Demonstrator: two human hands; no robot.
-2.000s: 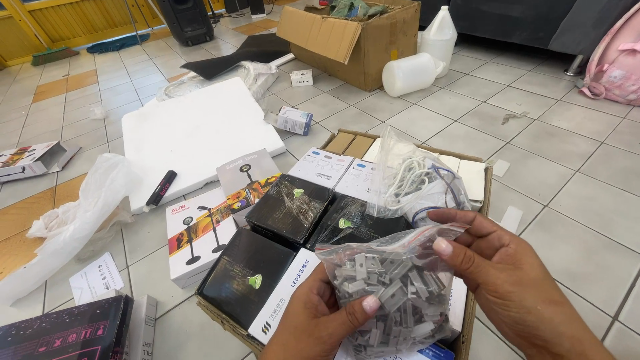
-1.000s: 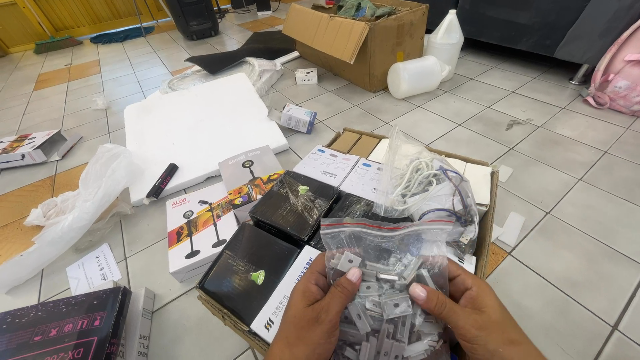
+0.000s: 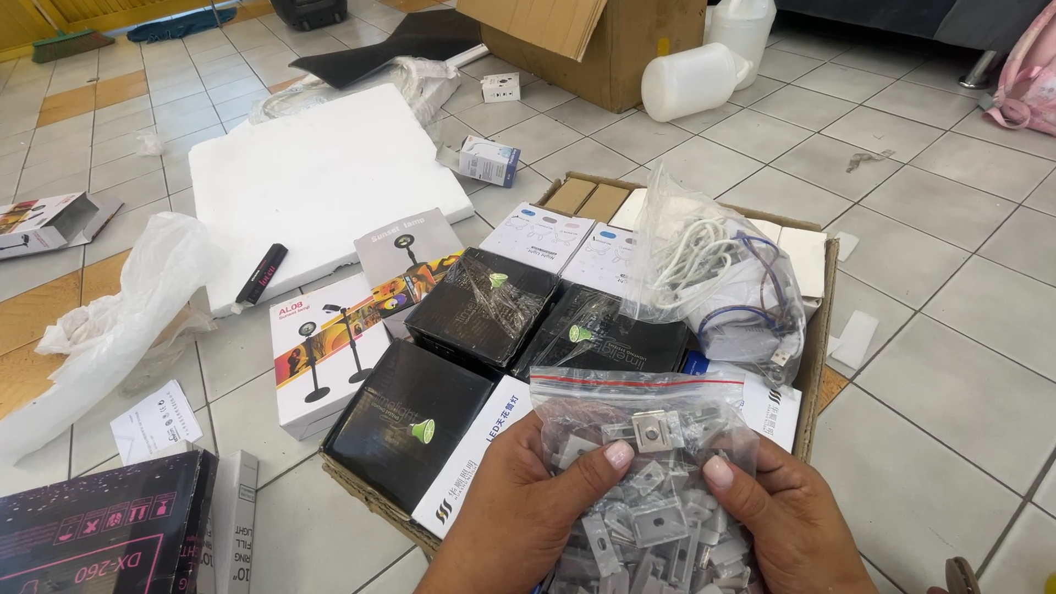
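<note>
Both hands hold a clear zip bag (image 3: 639, 388) with a red seal line, full of small grey metal clips (image 3: 660, 521). My left hand (image 3: 528, 503) grips its left side, thumb pressed on the front. My right hand (image 3: 784, 516) grips the right side the same way. Under and behind the bag, an open cardboard carton (image 3: 821, 355) holds black boxes (image 3: 483, 305), white boxes (image 3: 536, 238) and a clear bag of white and blue cables (image 3: 718, 272). The carton's near right part is hidden by the hands.
Sunset lamp boxes (image 3: 326, 351) stand left of the carton. Beyond lie a white foam sheet (image 3: 322, 181), a black tube-like box (image 3: 262, 274), plastic wrap (image 3: 124, 330), a large cardboard box (image 3: 610, 49) and white plastic jugs (image 3: 689, 81). A dark ring light box (image 3: 99, 520) sits at the near left.
My right hand has moved from the bag's top corner down to its right side. The bag of clips now hangs more upright, its seal edge across the top.
</note>
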